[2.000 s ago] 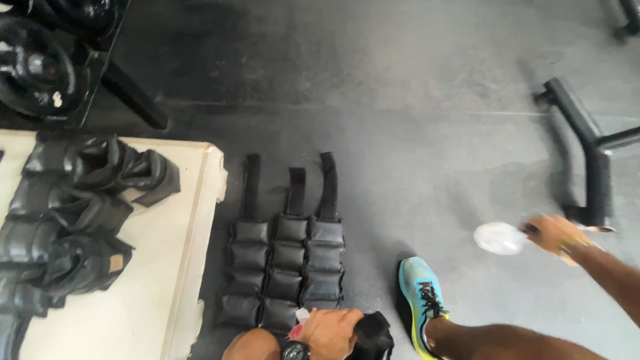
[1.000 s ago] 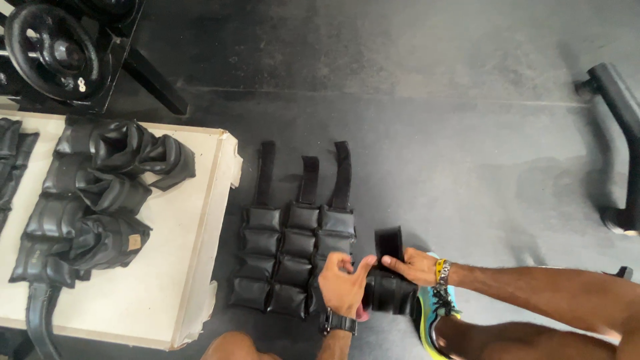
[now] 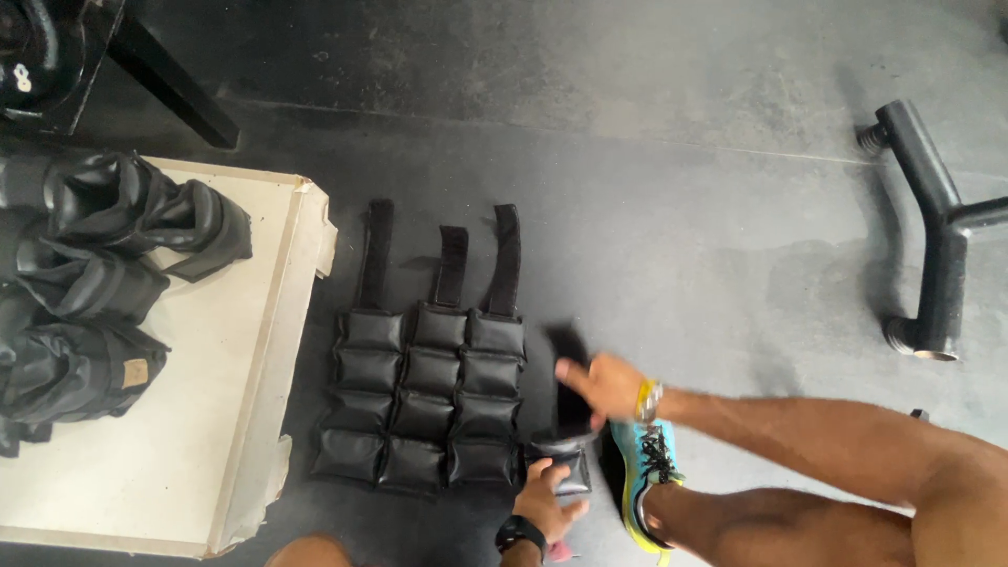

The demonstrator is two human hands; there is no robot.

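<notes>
Three black ankle weights with padded segments [image 3: 423, 370] lie side by side on the floor, their straps [image 3: 450, 266] pointing away from me. To their right is a fourth black ankle weight [image 3: 568, 471], only partly unrolled. My right hand [image 3: 605, 387], with a yellow band and a bracelet at the wrist, grips its upper part or strap, which is blurred. My left hand [image 3: 546, 504], wearing a black watch, is at its lower end with fingers spread; whether it touches the weight is unclear. A small pink-red thing [image 3: 560, 550] shows below that hand.
A worn white board [image 3: 260, 331] at left bears several rolled black ankle weights [image 3: 94, 362]. A rack leg [image 3: 173, 83] and a weight plate [image 3: 24, 55] are at upper left. My blue and yellow shoe [image 3: 647, 472] stands right of the weights. A black metal equipment foot [image 3: 937, 244] is at right.
My right hand has come in from the far right and let go of the whitish thing it held near the metal foot. The fourth weight, bundled in both hands a second ago, is now partly opened out.
</notes>
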